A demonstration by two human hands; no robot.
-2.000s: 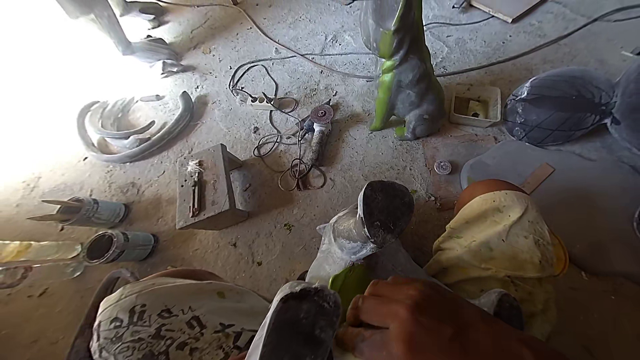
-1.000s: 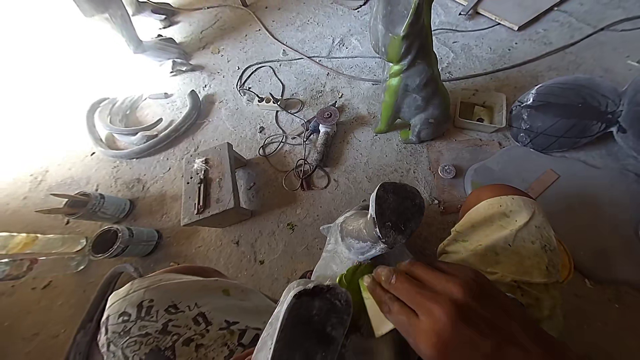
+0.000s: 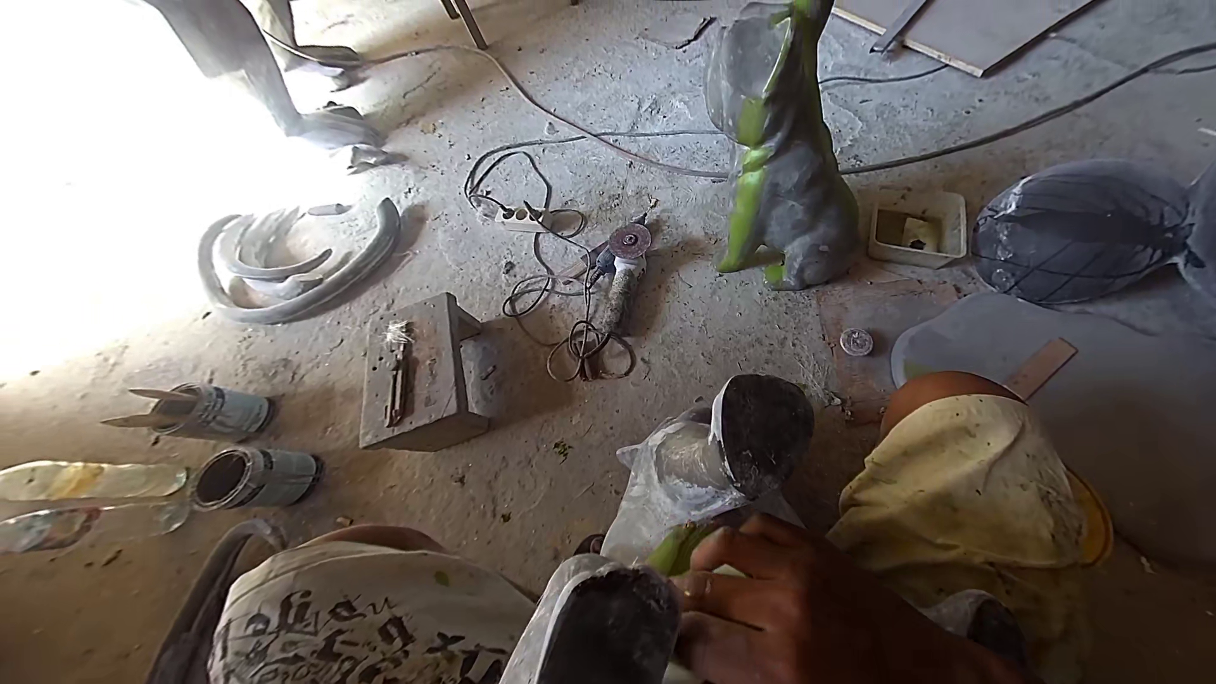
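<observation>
A grey-and-green moulded piece point(image 3: 676, 546) lies between my knees, with two dark-ended stubs, one at the bottom centre point(image 3: 613, 627) and one farther forward point(image 3: 763, 432). Whitish film or dust covers much of it. My right hand point(image 3: 760, 598) presses on the green part with bent fingers, a small pale edge of a flat piece showing under them. What else lies beneath the palm is hidden. My left hand is out of sight.
An angle grinder point(image 3: 622, 275) with tangled cord, a power strip point(image 3: 522, 220) and a low block point(image 3: 413, 380) lie ahead. Left are two cans point(image 3: 223, 413) and bottles point(image 3: 95, 480). A grey-green animal figure point(image 3: 798, 190), plastic tub point(image 3: 917, 228) and dark rounded form point(image 3: 1078, 233) stand beyond.
The pale flat piece seen plainly under my right fingers one second ago is now mostly covered by them. The hand has shifted slightly over the green part.
</observation>
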